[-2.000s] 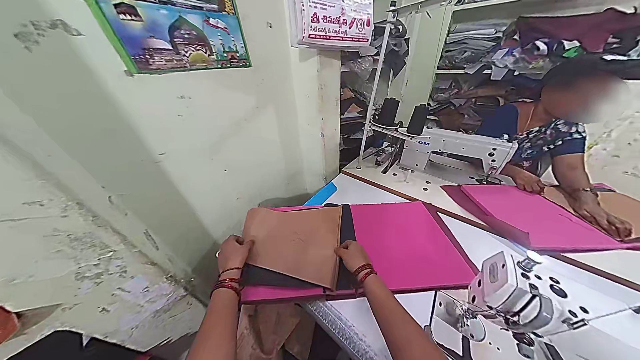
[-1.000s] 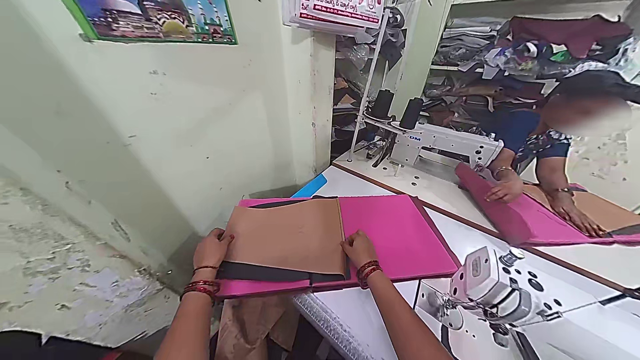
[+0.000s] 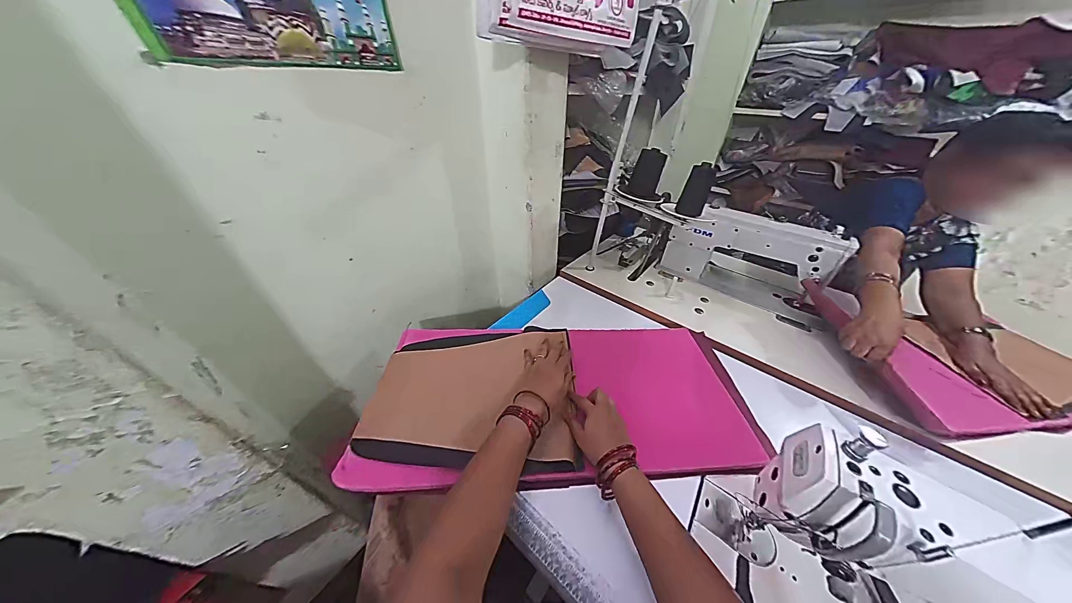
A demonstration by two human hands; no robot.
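A tan sheet (image 3: 452,394) with black edging lies on the left half of a large pink padded panel (image 3: 662,394) on the white table. My left hand (image 3: 548,368) rests flat on the tan sheet near its right edge, fingers spread and pointing away from me. Close beside it, my right hand (image 3: 596,423) has its fingers bent at that same edge, where tan meets pink. Whether the right fingers pinch the edge cannot be told.
A sewing machine head (image 3: 837,494) stands at the near right. Beyond, a co-worker's hands (image 3: 875,331) are on another pink panel (image 3: 930,385) by a second sewing machine (image 3: 745,243). A blue strip (image 3: 521,310) lies at the table's back edge, near the wall.
My left hand has moved right, from the tan sheet's left edge to its right edge. My right hand is now up along that edge, beside the left.
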